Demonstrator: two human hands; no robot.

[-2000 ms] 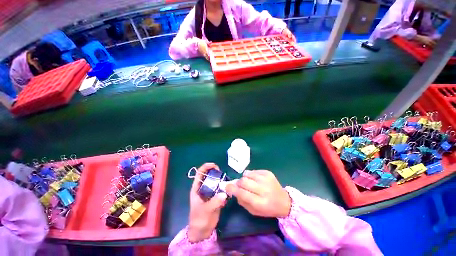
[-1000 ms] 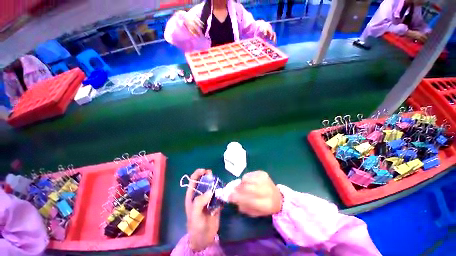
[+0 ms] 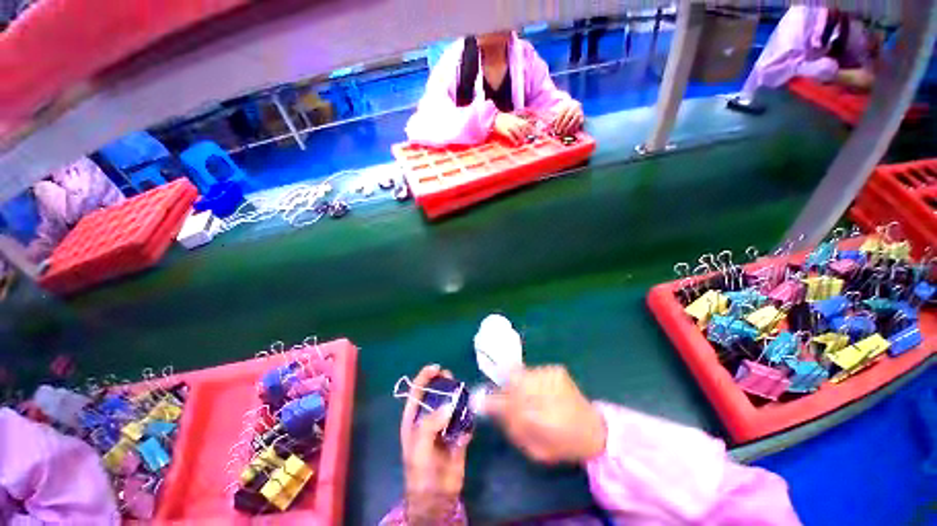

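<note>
My left hand [image 3: 433,458] holds a round dark device [image 3: 452,410] upright, with a binder clip on it whose silver wire handles [image 3: 415,390] stick out to the left. My right hand [image 3: 548,413] is blurred and close to the device's right side. Its fingertips pinch a small white scrap, perhaps cloth or tissue [image 3: 487,405], at the device's edge. A small white bottle [image 3: 498,347] stands on the green bench just beyond my hands.
A divided red tray [image 3: 342,411] with clipped units is at left. A red tray [image 3: 690,354] heaped with multicoloured clips is at right. Across the bench, a person in pink works over a red compartment tray [image 3: 503,183]. White cables [image 3: 293,205] and another tray [image 3: 118,238] are far left.
The view has shifted, showing more of the overhead shelf. My left hand still holds the device while my right hand has shifted beside it. The person opposite has lowered both hands to their tray.
</note>
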